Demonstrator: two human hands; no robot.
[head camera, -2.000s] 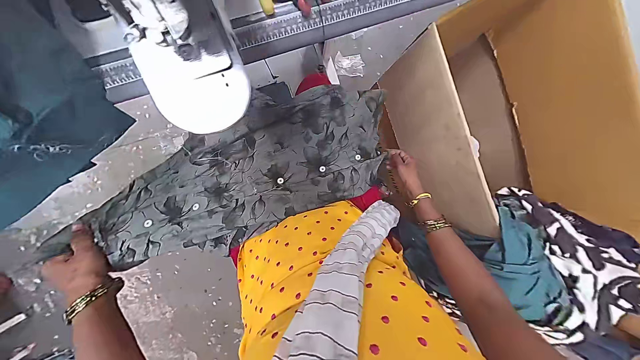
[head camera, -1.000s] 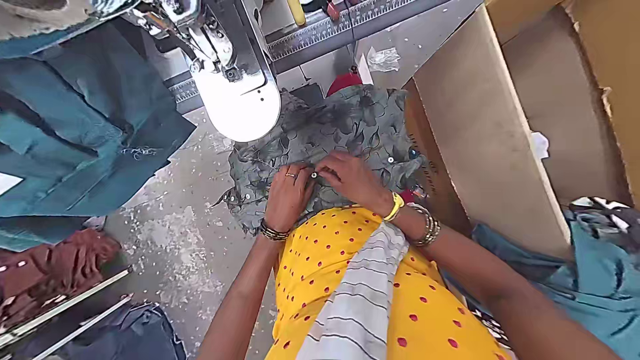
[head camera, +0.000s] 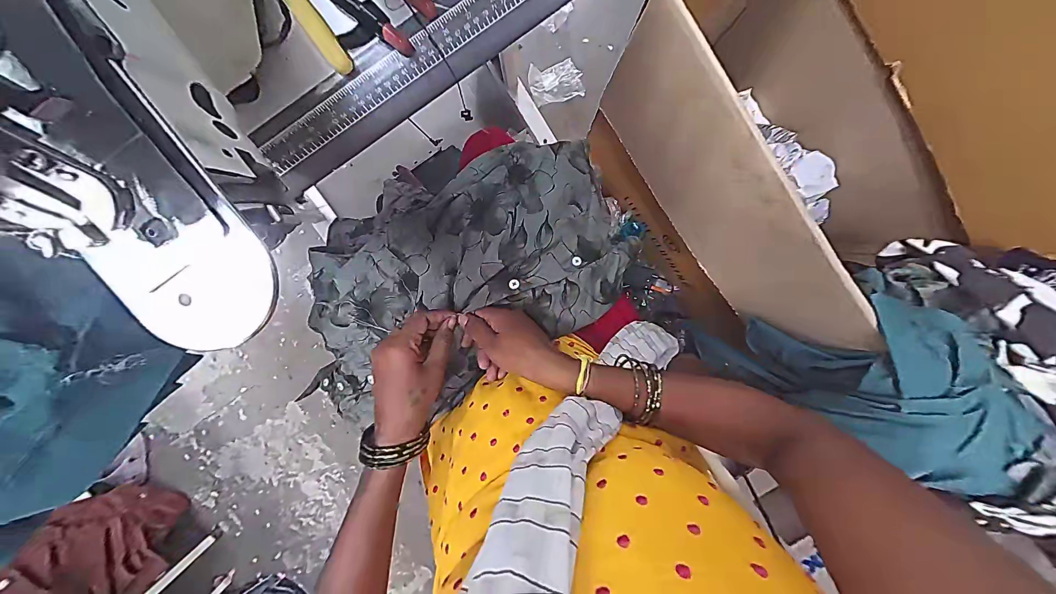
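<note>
A grey garment with a dark floral print lies bunched over my lap, above the yellow dotted cloth I wear. Small white buttons show in a row on it. My left hand pinches the garment's edge between thumb and fingers. Right beside it, fingertips nearly touching, my right hand pinches the same edge. The fingers hide whatever lies between their tips.
A sewing machine stands at the upper left, near a metal ruler strip. An open cardboard box is at the right. Teal cloth lies beside it, with more teal cloth at the left. Maroon cloth is at the lower left.
Two seconds ago my hands were far apart, holding the garment stretched out; now they are together at its edge and the cloth is bunched. The view has shifted.
</note>
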